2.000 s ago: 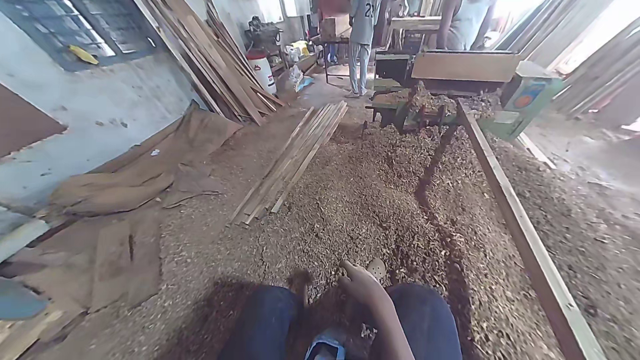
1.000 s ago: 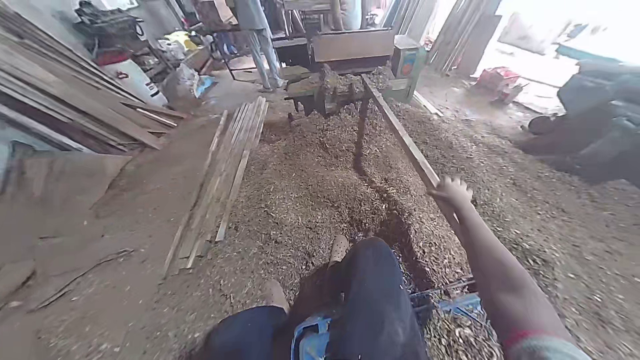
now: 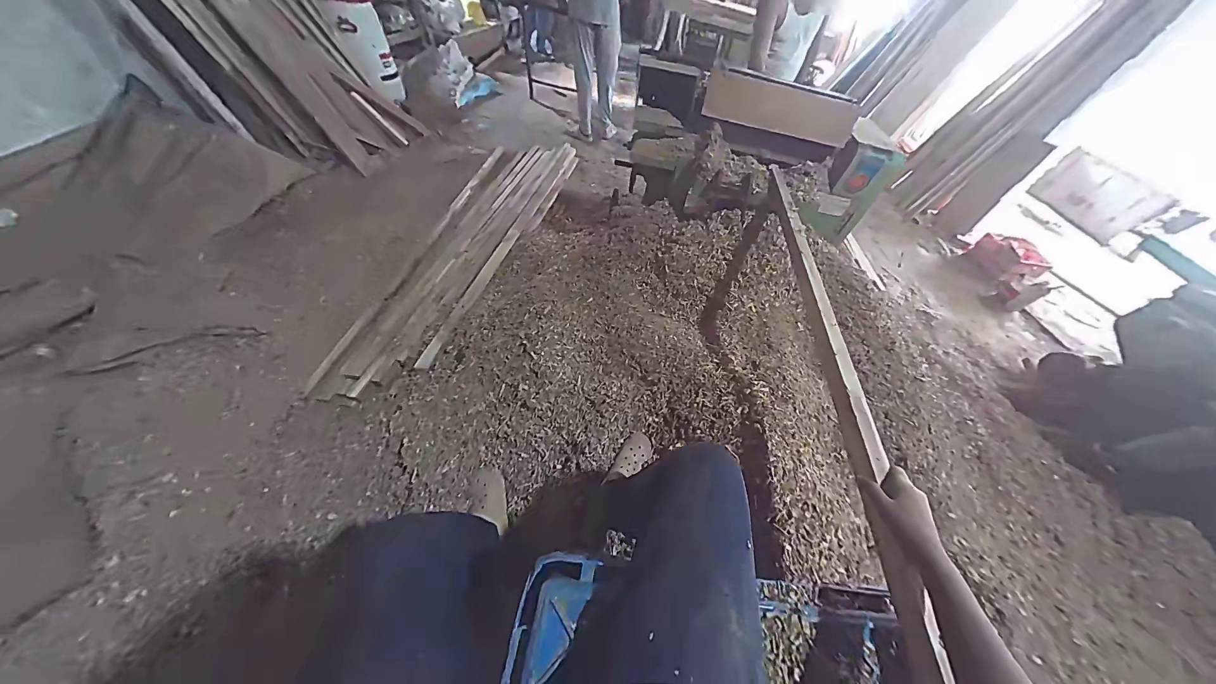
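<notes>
My right hand [image 3: 901,513] is closed around a long wooden batten [image 3: 831,351] at the lower right. From the hand the batten slopes up to a green woodworking machine [image 3: 855,204], where its far end rests amid shavings. Its near end runs down past my hand to the bottom of the view. My left hand is out of the frame. Beneath my legs is a blue plastic crate [image 3: 560,608], partly hidden by my dark trousers.
A bundle of wooden strips [image 3: 465,256] lies on the floor at centre left, beside heaped wood shavings [image 3: 608,351]. Boards [image 3: 256,76] lean at the wall. A person [image 3: 595,57] stands beyond, another behind the machine. Dark sacks [image 3: 1168,399] lie at the right.
Two seconds ago a hand was over my lap and the batten was untouched. One second ago my right hand was on the batten; now its fingers are wrapped around it.
</notes>
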